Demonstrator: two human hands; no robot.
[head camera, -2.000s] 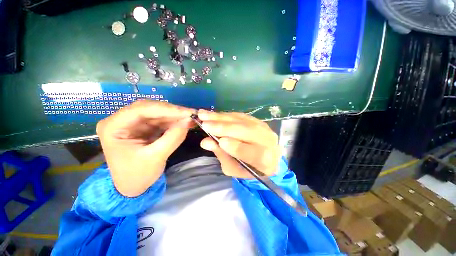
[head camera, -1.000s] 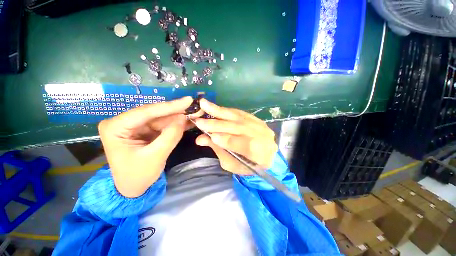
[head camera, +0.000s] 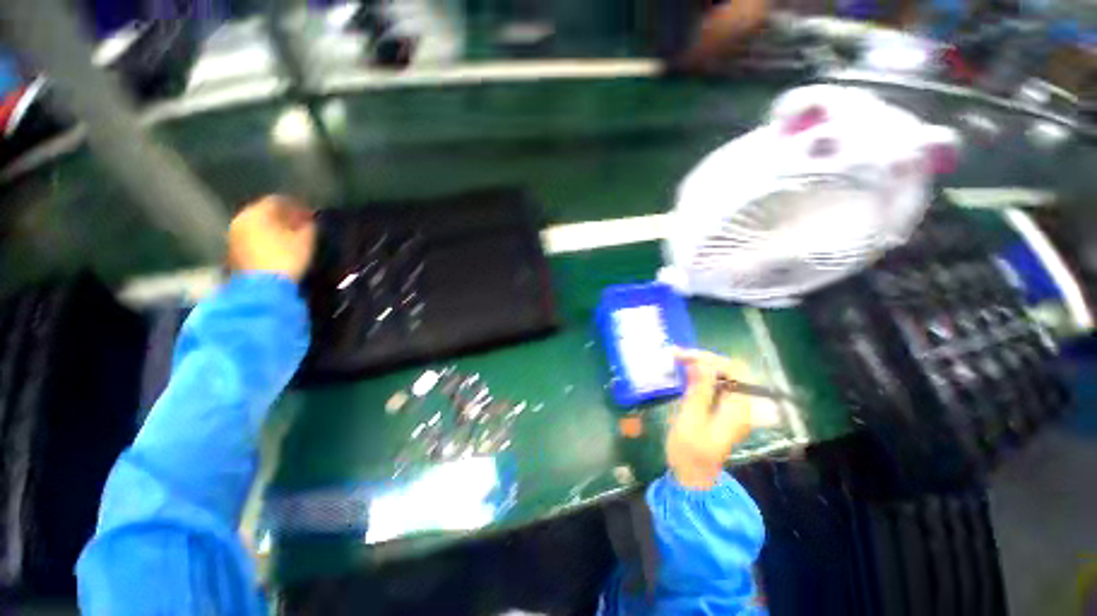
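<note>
The view is blurred. My left hand (head camera: 274, 238) is at the back left corner of the black blister tray (head camera: 481, 283); whether it holds anything cannot be told. My right hand (head camera: 707, 409) is at the front right of the blue parts bin (head camera: 611, 349), which holds white parts, and is closed around the tweezers (head camera: 764, 390), which point right. The pile of small dark components (head camera: 463, 415) lies in front of the tray. The blue backing sheet (head camera: 319, 510), with a bright glare area, lies at the bench's near edge.
A white fan (head camera: 782, 229) with pink ears stands behind the bin. Black tray stacks stand at the right (head camera: 950, 349) and left (head camera: 78, 409). A small tan square (head camera: 630, 426) lies before the bin. A grey post slants across the upper left. A person's hand shows at the top.
My hands have moved apart: the left went far forward to the tray, the right went to the blue bin. The camera has tilted up, showing the tray and fan.
</note>
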